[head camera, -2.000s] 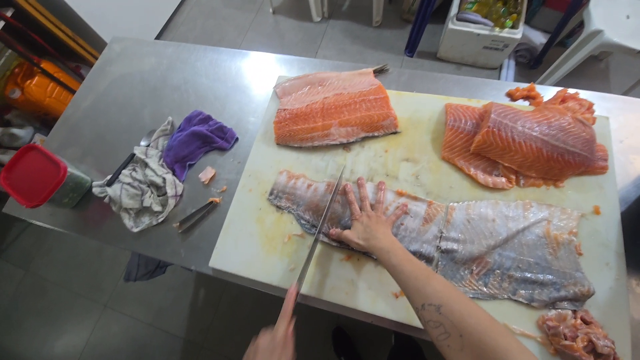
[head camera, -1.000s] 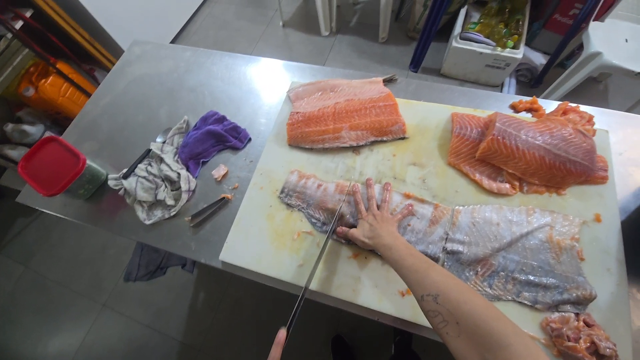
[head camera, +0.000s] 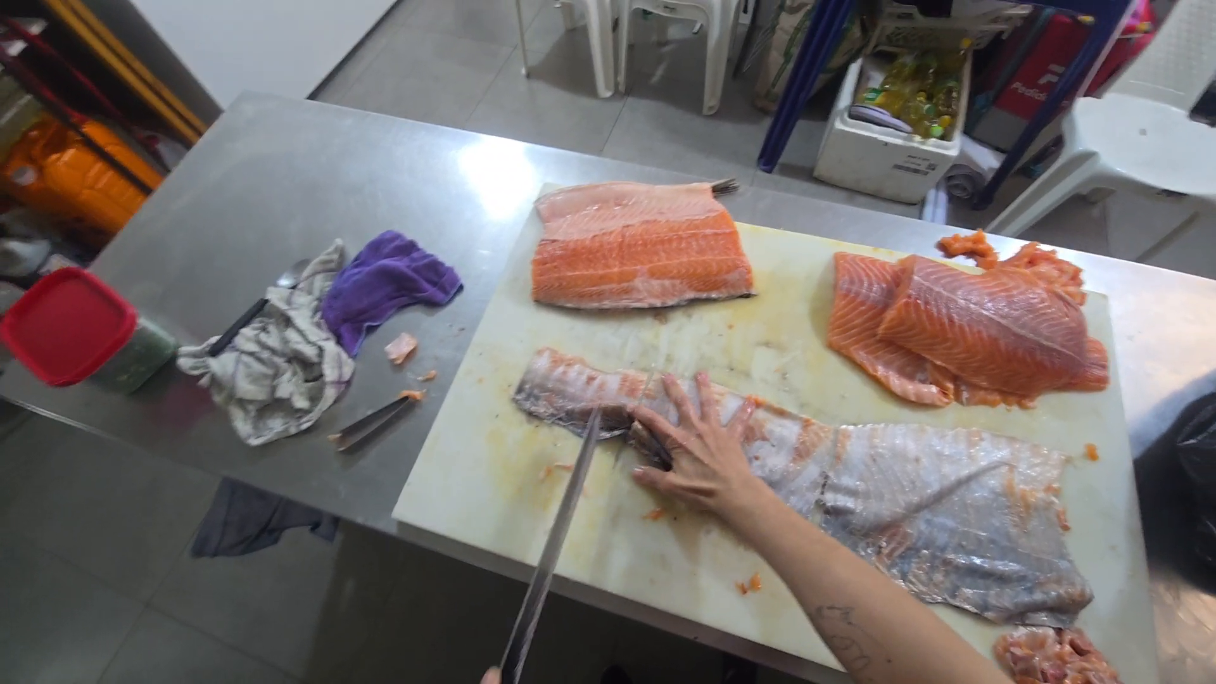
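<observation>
My left hand (head camera: 705, 446) lies with fingers spread, pressing on the fish skin (head camera: 950, 503), which is spread out on a white cutting board (head camera: 475, 494). Just left of its fingertips, the tip of a long knife (head camera: 560, 522) touches the skin near its narrow end. My right hand (head camera: 491, 675) holds the knife's handle at the bottom edge; only a bit of a finger shows. Farther back on the board lie an orange salmon fillet (head camera: 646, 256) and, at the right, stacked salmon fillets (head camera: 988, 332). Trimmings (head camera: 1056, 655) lie at the lower right corner.
On the steel table (head camera: 380, 161), left of the board, are tweezers (head camera: 375, 423), a purple cloth (head camera: 389, 285), a striped towel (head camera: 275, 370) with a dark-handled utensil, and a red-lidded container (head camera: 71, 328). A black bag (head camera: 1197, 484) is at the right edge. Chairs and a white box (head camera: 883, 152) stand behind.
The knife blade has drawn back toward me from the skin's upper edge, and its tip now rests near the lower edge. A dark fold or gap shows under my left hand.
</observation>
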